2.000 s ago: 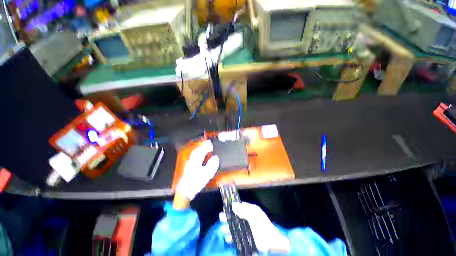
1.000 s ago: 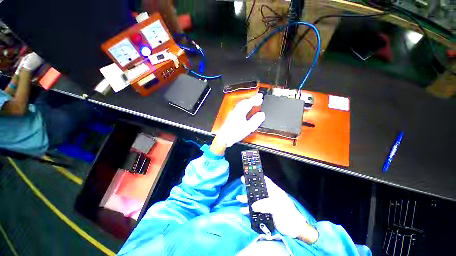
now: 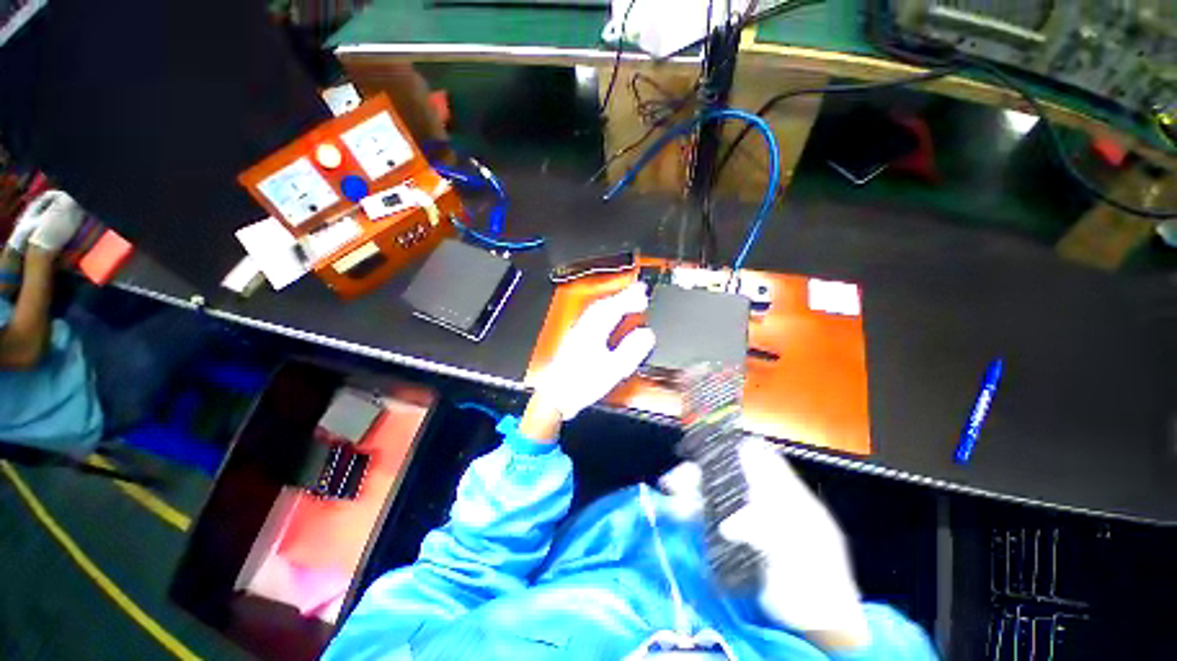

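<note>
A dark square set-top box [image 3: 698,325] lies on the orange test fixture [image 3: 813,375], its far edge against the connectors [image 3: 704,278]. My left hand [image 3: 596,356], in a white glove, is at the box's left side, with fingertips and thumb against its edge. My right hand [image 3: 787,536], gloved and blurred, is closed around a long black remote control [image 3: 723,484]. The remote's far end overlaps the near edge of the box in view and is smeared by motion. The blue cable [image 3: 776,168] loops behind the fixture.
An orange meter case [image 3: 346,194] with two white dials stands at left, beside another box [image 3: 462,287]. A blue marker [image 3: 980,411] lies at right. A bin [image 3: 245,497] holds boxes below. Another person's gloved hands [image 3: 49,221] show at far left.
The remote has moved forward from in front of the bench edge to the box's near edge. The meter case's light has changed from blue-white to orange. My left hand stays at the box.
</note>
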